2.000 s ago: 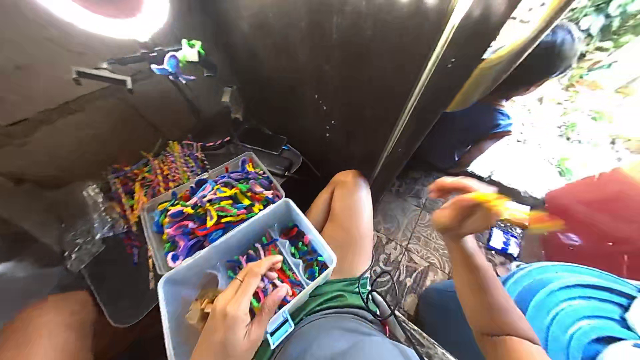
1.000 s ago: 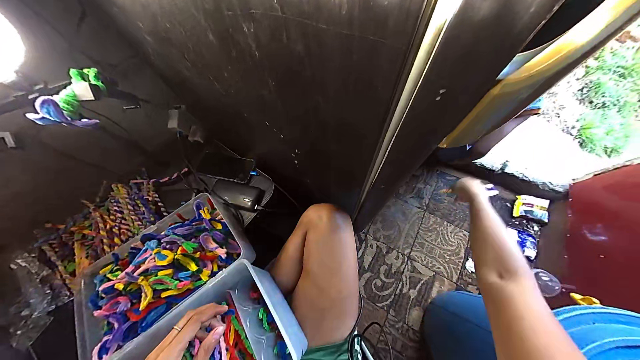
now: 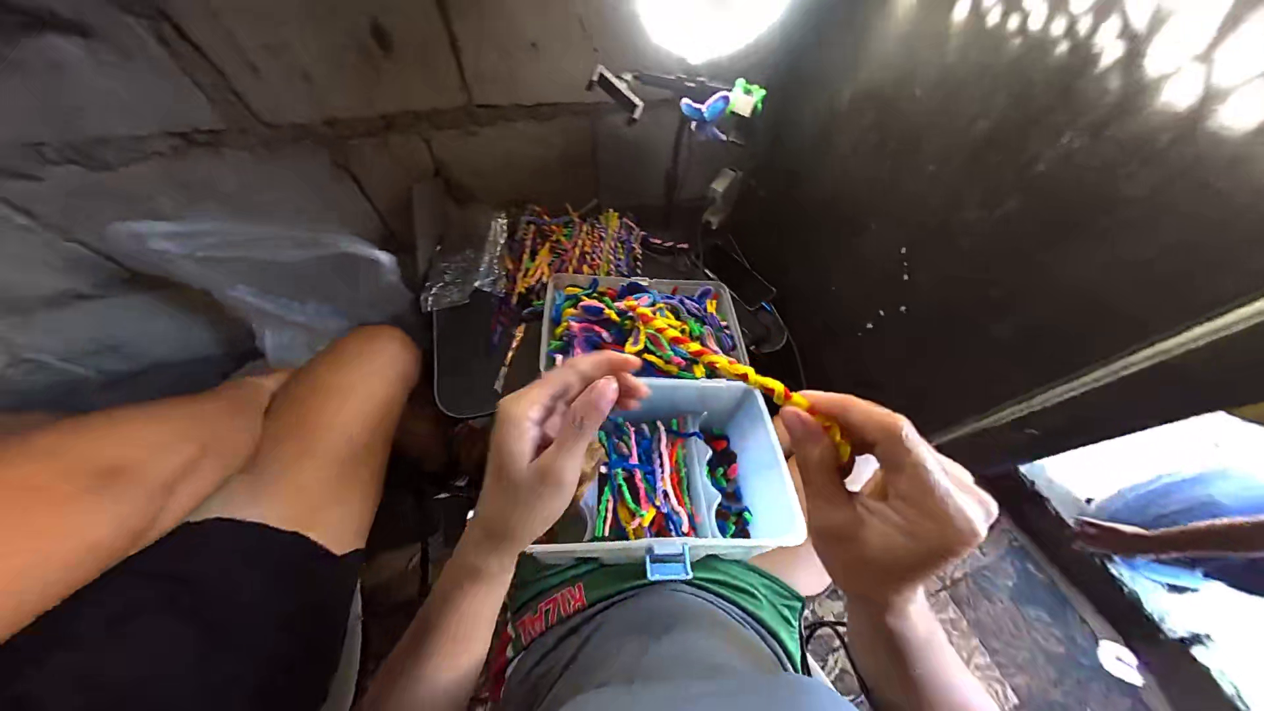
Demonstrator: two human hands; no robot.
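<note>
My right hand (image 3: 884, 494) pinches one end of a twisted red and yellow fuzzy strand (image 3: 731, 367), like pipe cleaners, which slants up and left over the boxes. My left hand (image 3: 553, 434) is raised at the left of the lap box, fingers bent and apart, with nothing seen in it. The open pale plastic box (image 3: 775, 499) on my lap holds colourful fuzzy pieces in divided compartments. Behind it, a second plastic box (image 3: 733, 326) is heaped with loops of many colours.
Twisted strands (image 3: 583, 242) lie on a dark surface (image 3: 459, 360) beside clear plastic (image 3: 464, 281). A ring light (image 3: 706, 20) and a holder with a fuzzy butterfly (image 3: 705, 111) stand behind. Another person's bent leg (image 3: 316, 434) is at left; an arm (image 3: 1175, 538) shows at right.
My right hand has come from the far right to above the lap box, holding the red and yellow strand. My left hand has lifted out of the box. The view has swung left.
</note>
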